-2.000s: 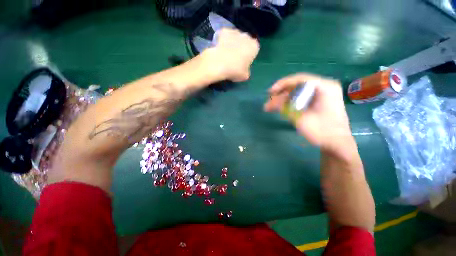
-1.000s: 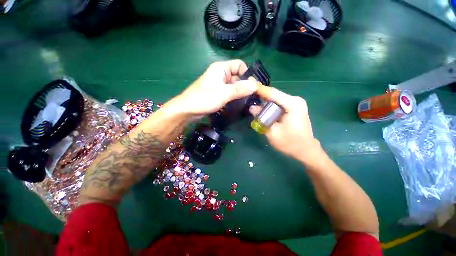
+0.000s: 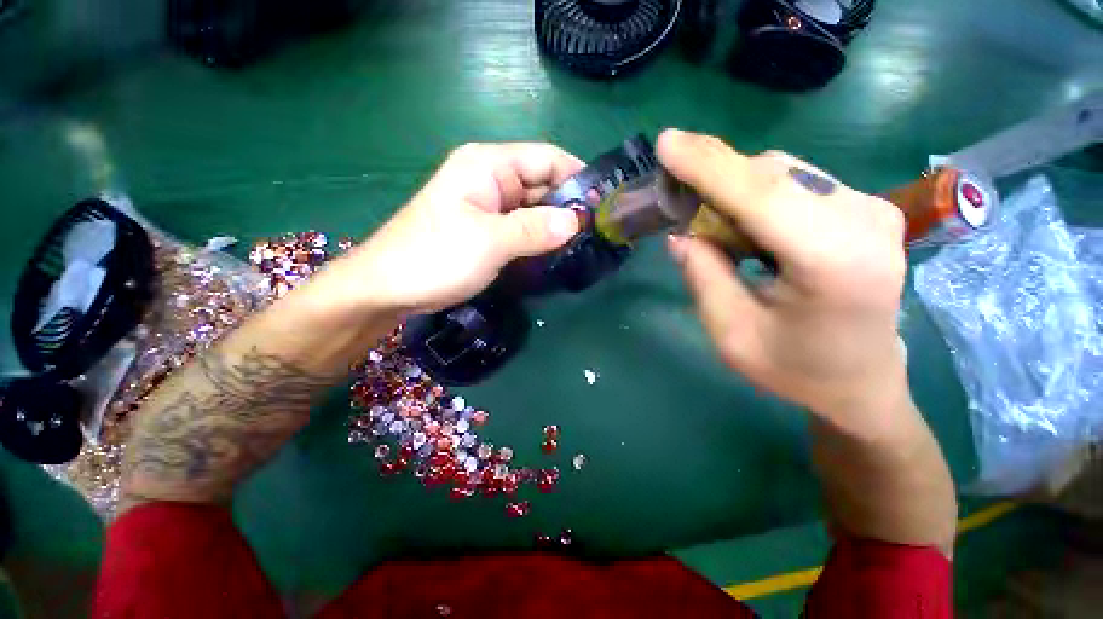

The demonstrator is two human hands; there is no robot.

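Note:
My left hand point(image 3: 466, 230) holds a black mini desk fan point(image 3: 593, 256) by its side, with the thumb beside the fan's neck. The fan's rounded base point(image 3: 466, 342) points down and left. My right hand point(image 3: 804, 272) is closed around a soft-face mallet point(image 3: 651, 208), and the mallet's yellowish face is at the fan's neck, close to my left thumb. The mallet is blurred and any cap under its face is hidden. Loose shiny red and silvery caps point(image 3: 423, 417) lie in a pile below my left forearm.
A bulging bag of caps point(image 3: 200, 302) is at left, with another fan point(image 3: 82, 290) on it. More fans point(image 3: 608, 34) stand at the far edge. At right are an orange drink can point(image 3: 925, 208), a crumpled clear bag point(image 3: 1028, 351) and a metal bar point(image 3: 1028, 139).
My left hand first reached to the far fans, then brought one fan in front of me. My right hand has swung the mallet round so its face meets the fan's neck.

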